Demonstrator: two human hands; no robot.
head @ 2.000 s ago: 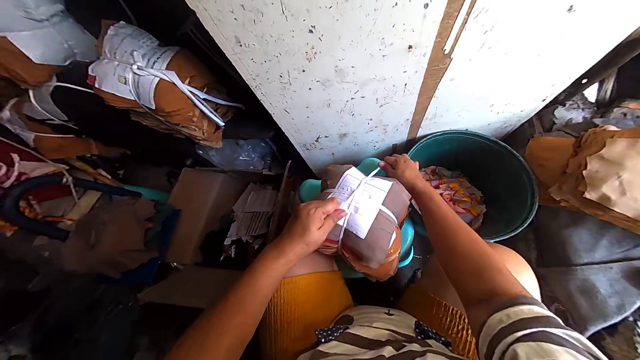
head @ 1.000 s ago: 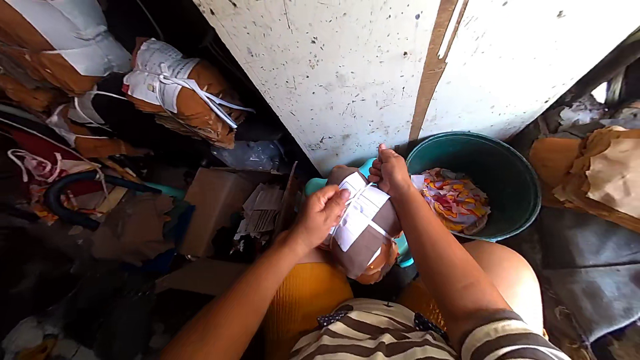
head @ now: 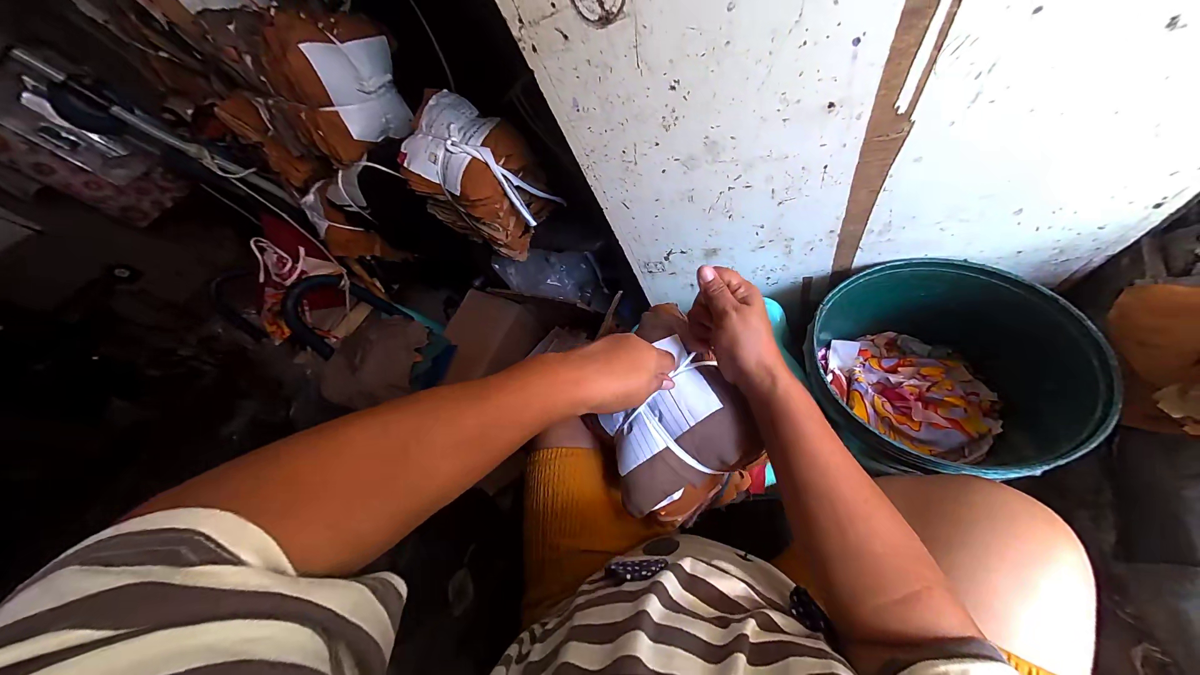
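Note:
A grey-brown bundle (head: 741, 427) with orange-brown layers at its lower end rests at my lap, tied crosswise with white cord (head: 677, 452) over a sheet of white paper (head: 698, 396). My left hand (head: 637, 373) lies over the top of the bundle, its fingertips pinching the cord where the strands cross. Just above and to the right, my right hand (head: 736, 323) is closed with the thumb up, and a strand of the cord runs into its fist. Part of a turquoise object (head: 776, 323) shows behind the bundle.
At the right stands a green plastic tub (head: 1106, 412) with patterned cloth (head: 923, 398) inside. A scuffed white panel (head: 722, 141) rises ahead. Other tied bundles (head: 487, 178) are stacked at the upper left, above a cardboard box (head: 492, 333). Brown pieces (head: 1158, 333) lie at the far right.
My left forearm has swung to lie more across the bundle, and the bundle sits at a different angle. Both hands stay at the cord. The view has shifted somewhat.

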